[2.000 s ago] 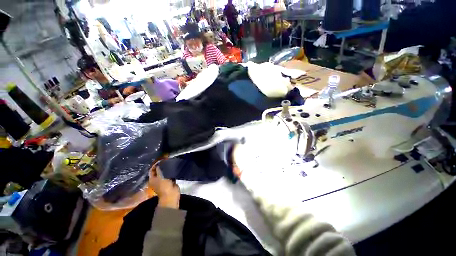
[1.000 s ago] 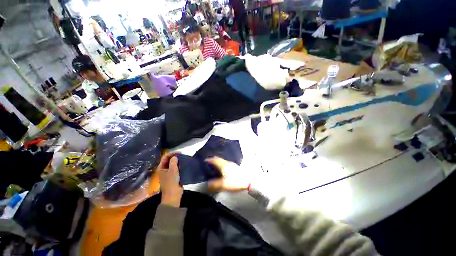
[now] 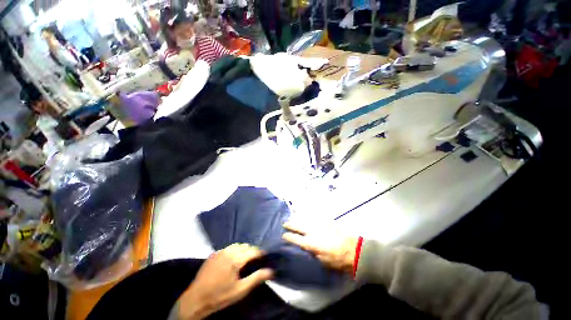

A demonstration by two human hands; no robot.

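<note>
A navy-blue cloth piece [image 3: 244, 217] lies on the white machine bed, left of the needle area, its near part bunched and blurred between my hands. My left hand [image 3: 228, 278] is at the near edge of the cloth, thumb and fingers around a fold of it. My right hand [image 3: 322, 247] lies on the cloth from the right, fingers pointing left; whether it grips the cloth is unclear. The black garment [image 3: 144, 290] lies below my left hand, over the table's near edge. The presser foot area is washed out by lamp glare.
The white sewing machine head [image 3: 401, 115] stands to the right. A pile of black cloth [image 3: 188, 134] with green, blue and cream pieces lies behind. A clear plastic bag [image 3: 100, 212] with dark cloth is at the left, on an orange-brown board [image 3: 143, 240]. A masked person in stripes sits beyond.
The view has turned right. The navy cloth has moved nearer the needle area and is spread at its far part. My left hand has come down and right, close to my right hand.
</note>
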